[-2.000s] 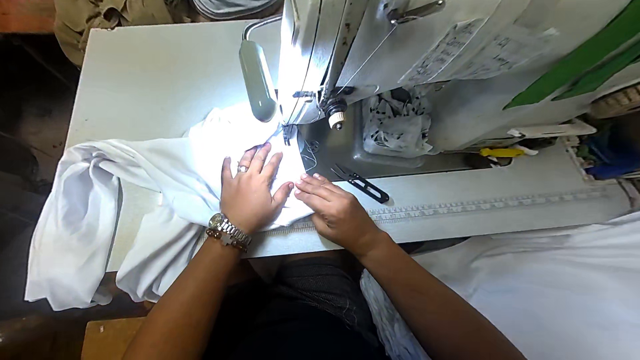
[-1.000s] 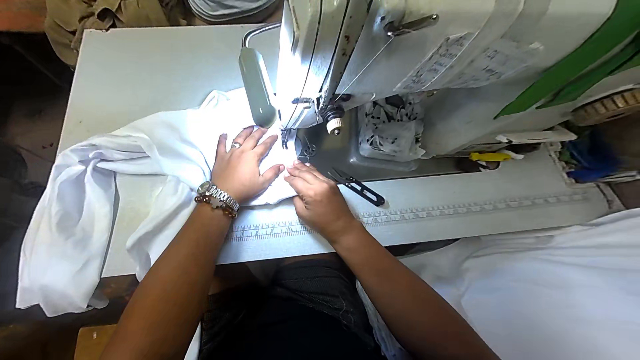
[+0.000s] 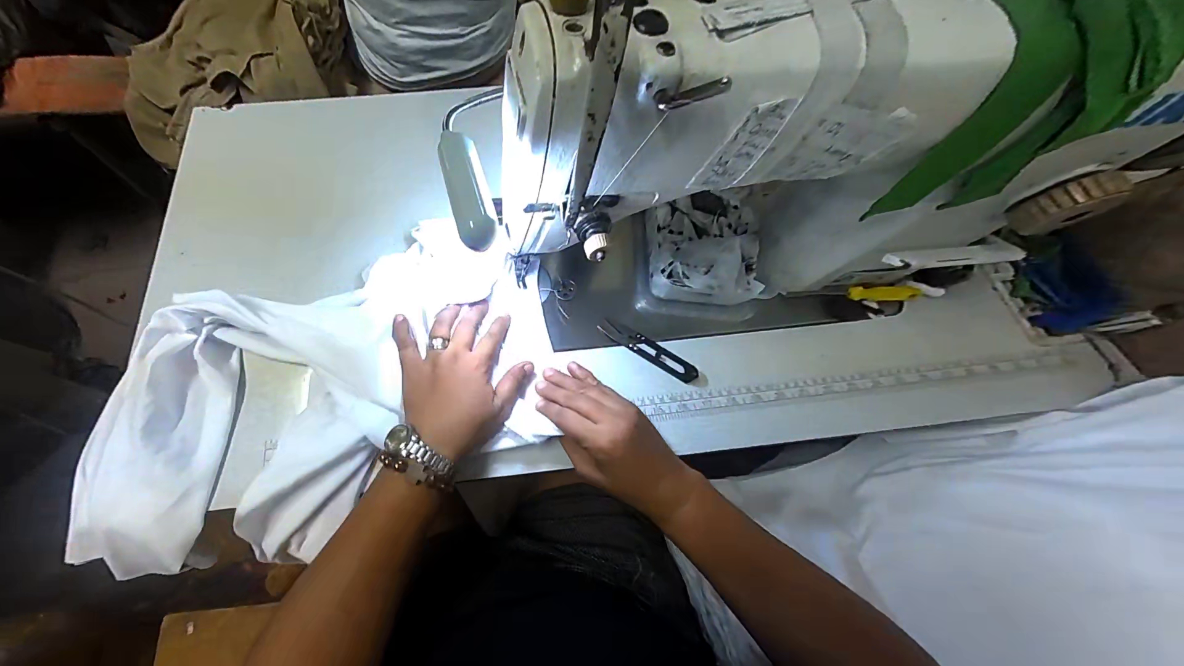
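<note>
White fabric lies bunched across the sewing table and passes under the needle area of an industrial sewing machine. My left hand, with a ring and a wristwatch, rests flat on the fabric, fingers spread, just in front of the presser foot. My right hand touches the fabric's right edge, its fingers close together and bent slightly; whether it pinches the cloth is not plain. Black thread snips lie on the table beyond my right hand. The lamp lights the cloth strongly, so its detail there is washed out.
A printed measuring scale runs along the table's front edge. Behind it are a clear plastic container of scraps and a yellow-handled tool. More white cloth lies at the lower right. Brown cloth and a bundle of grey cloth stand behind the table.
Both hands stay on the fabric near the needle, with only small shifts. The view has shifted a little. Nothing has plainly been picked up or let go.
</note>
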